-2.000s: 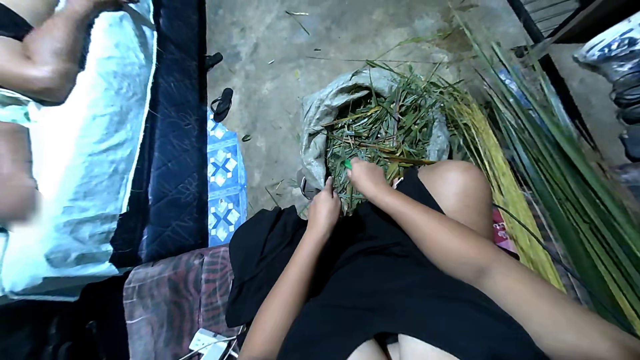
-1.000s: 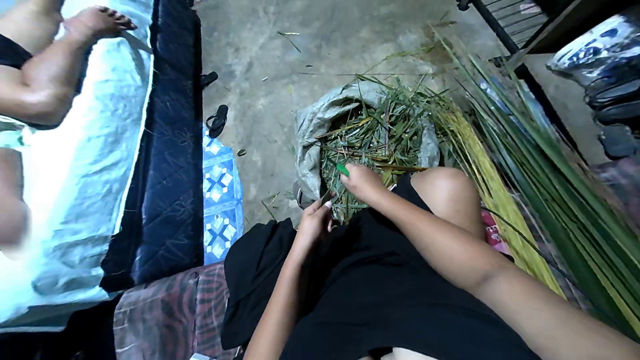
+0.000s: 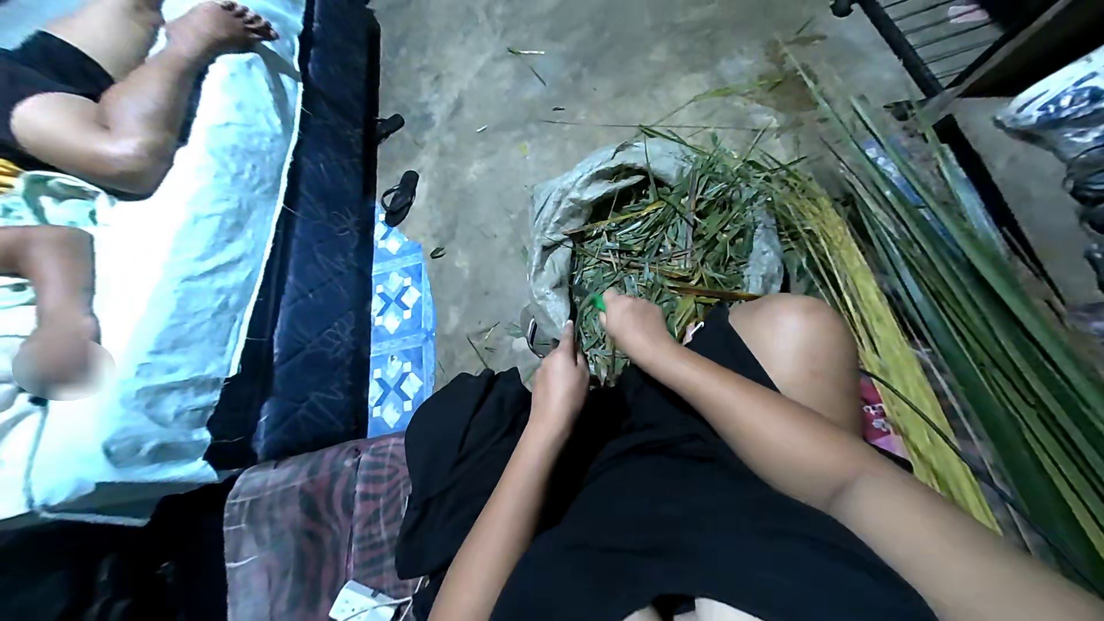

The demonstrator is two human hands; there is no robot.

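Observation:
My right hand (image 3: 636, 326) is closed on a small tool with a green handle (image 3: 599, 302), over the near part of an open woven sack (image 3: 552, 216). The tool's blade, if any, cannot be made out. Just left of it, my left hand (image 3: 561, 379) has its fingers together at the sack's near left rim, and a thin dark strip seems to rise from the fingertips. Cut green leaf pieces (image 3: 664, 233) fill the sack. Long yellow-green leaf strips (image 3: 862, 336) and long green leaves (image 3: 992, 319) lie to the right of my knee.
At left, another person's bent leg (image 3: 129, 129) and arm rest on a pale sheet (image 3: 207, 285) over a dark blue mattress (image 3: 319, 224). Black sandals (image 3: 400, 198) and a blue patterned mat (image 3: 398, 319) lie beside it. A white power strip (image 3: 362, 602) is near my left side; a metal rack (image 3: 906, 43) stands at upper right.
My hands have stayed at the sack's near edge, with small shifts of the fingers. The other person's foot, cut off two seconds ago, now shows at the top left.

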